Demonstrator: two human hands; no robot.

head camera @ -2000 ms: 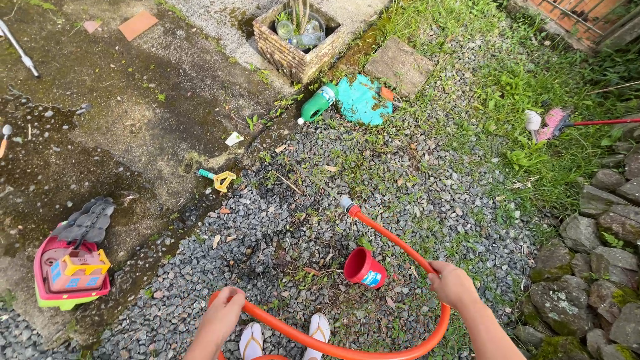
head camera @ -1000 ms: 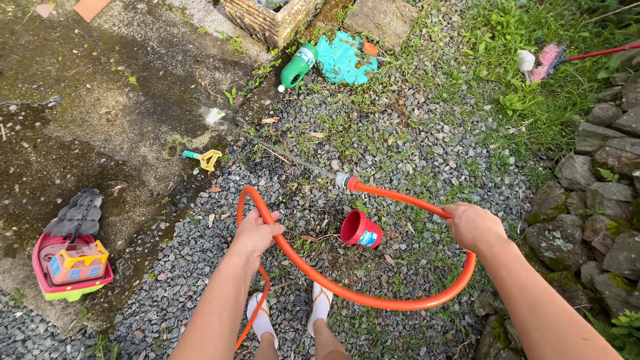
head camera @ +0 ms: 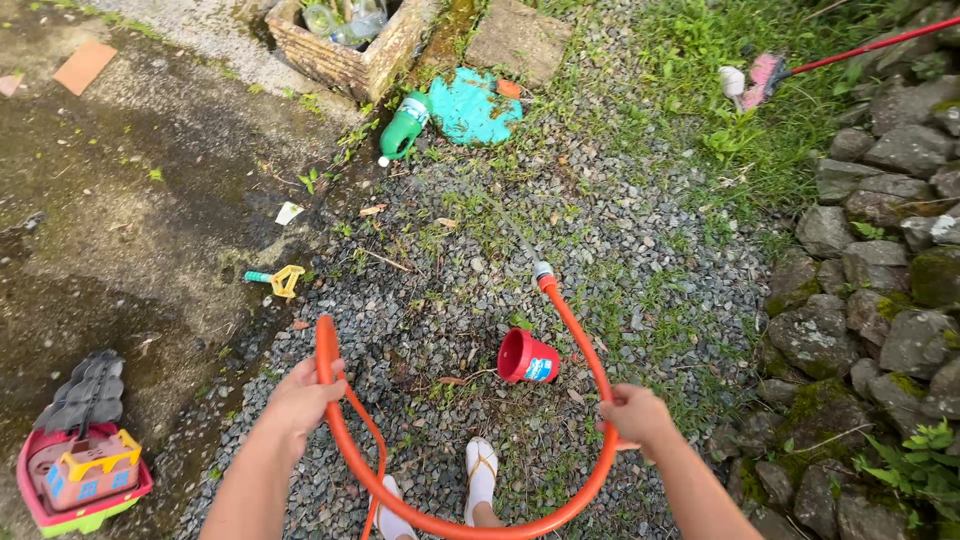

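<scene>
An orange garden hose [head camera: 480, 529] hangs in a wide loop between my hands. My left hand [head camera: 306, 394] grips it at the left side of the loop. My right hand [head camera: 634, 420] closes around it on the right, some way below the grey hose connector [head camera: 541, 270]. A thin stream of water sprays from the connector toward the upper left. Between the two hands, on the gravel, a red plastic bucket [head camera: 529, 356] with a label lies on its side.
Left stand a toy boat [head camera: 82, 480] and a yellow-and-teal toy [head camera: 276, 280]. Ahead lie a green plastic bottle [head camera: 405, 127], a turquoise sheet [head camera: 474, 106] and a stone planter [head camera: 322, 64]. A stone wall [head camera: 817, 330] borders the right, near a red-handled pink broom [head camera: 765, 79].
The hose end has swung: one second ago it pointed left across the gravel, now it points up and away. My right hand has moved lower on the gravel scene. Both hands still hold the hose.
</scene>
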